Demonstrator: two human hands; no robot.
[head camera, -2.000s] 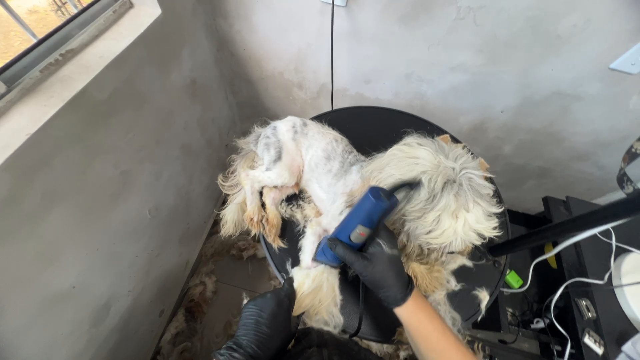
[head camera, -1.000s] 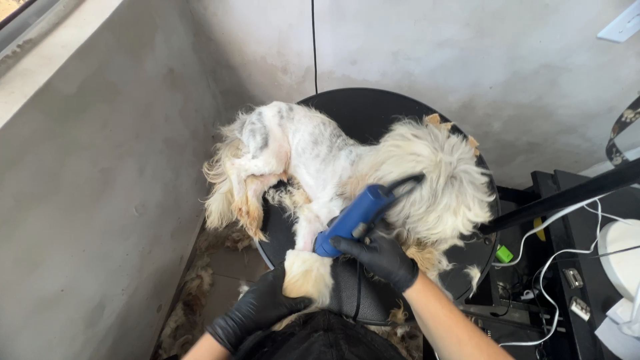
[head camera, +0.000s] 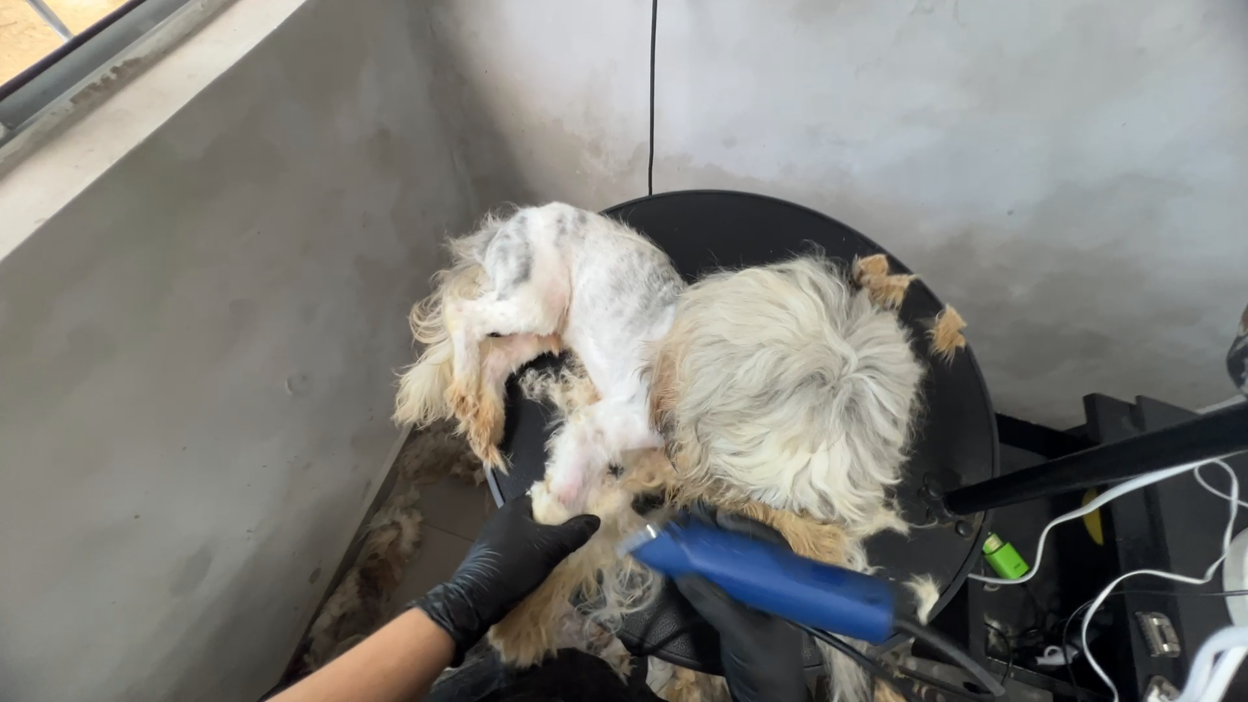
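Observation:
A long-haired dog (head camera: 624, 283) with a closely clipped white body lies on its side on a round black table (head camera: 751, 219). Its shaggy head (head camera: 799, 390) is on the right and its hind legs are on the left. My left hand (head camera: 512, 565), in a black glove, holds a front leg near the paw. My right hand (head camera: 746, 604), also gloved, is around blue electric clippers (head camera: 770, 575), slightly blurred, with the blade toward the leg fur. The fingers of this hand are partly hidden by the clippers.
Cut fur tufts (head camera: 882, 283) lie at the table's right rim, and more fur (head camera: 390, 546) covers the floor at left. A black bar (head camera: 1102, 463) reaches the table from the right. White cables (head camera: 1102, 497) and a green object (head camera: 1004, 556) are on black shelving.
The clippers have moved off the leg, and their rear end now points lower right. My left hand has shifted up along the leg. The dog's head has turned or shifted.

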